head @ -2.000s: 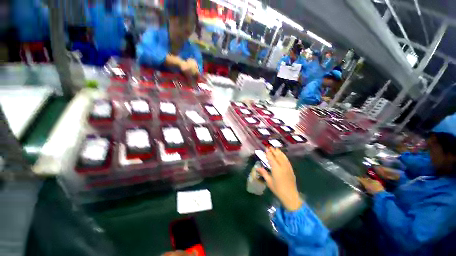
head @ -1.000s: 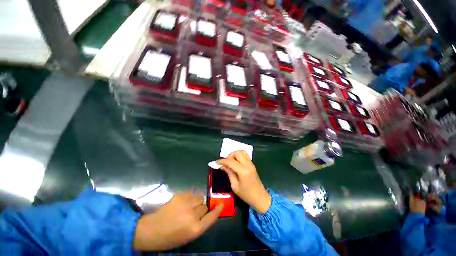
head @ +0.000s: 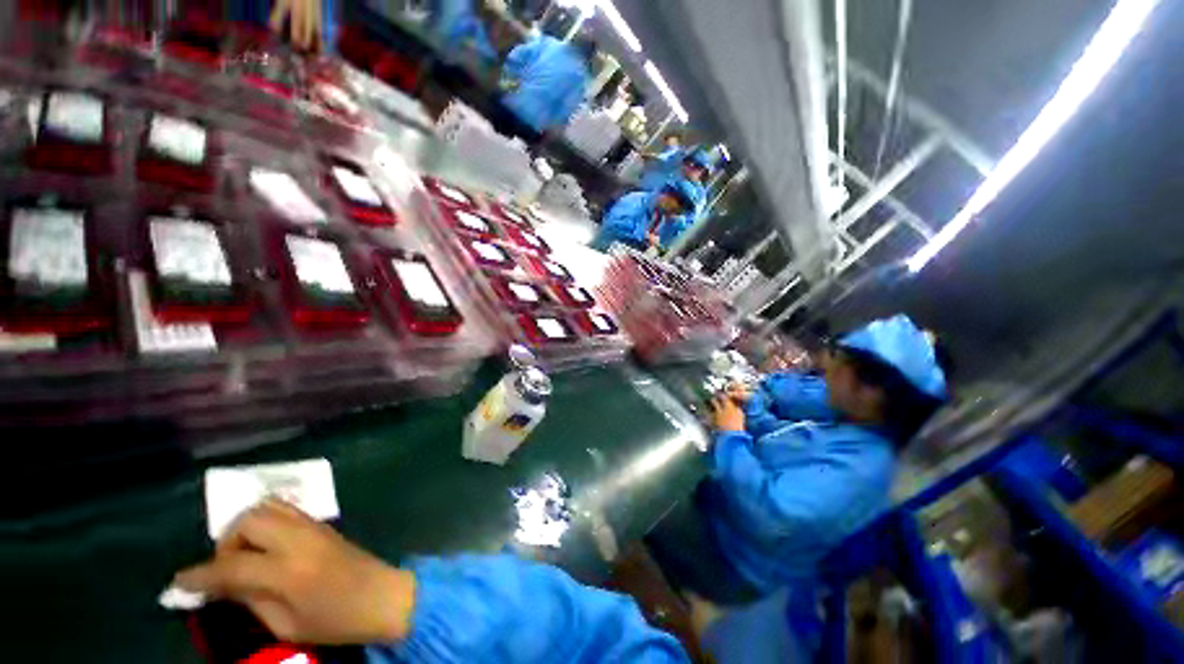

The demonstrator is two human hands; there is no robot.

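My right hand (head: pixel 305 571) is at the lower left of the view. It pinches a small white wiping cloth (head: pixel 183 598) over the handheld device (head: pixel 231 632). The device lies on the bench, cut off by the bottom edge and partly covered by my hand; a bit of its red lower half shows. A white card (head: pixel 270 490) lies just beyond the device, partly behind my fingers. My left hand is not in view.
A solvent bottle (head: pixel 506 418) stands right of the card, with crumpled film scraps (head: pixel 542 509) nearer. Stacked blister trays (head: pixel 234 376) of devices line the far side. A person in blue (head: pixel 818 448) works at right, beside blue racking (head: pixel 935 571).
The view has swung to the right, so the device and my right hand now sit at the lower left. My left hand has gone out of view. The cloth is still pinched in my right hand.
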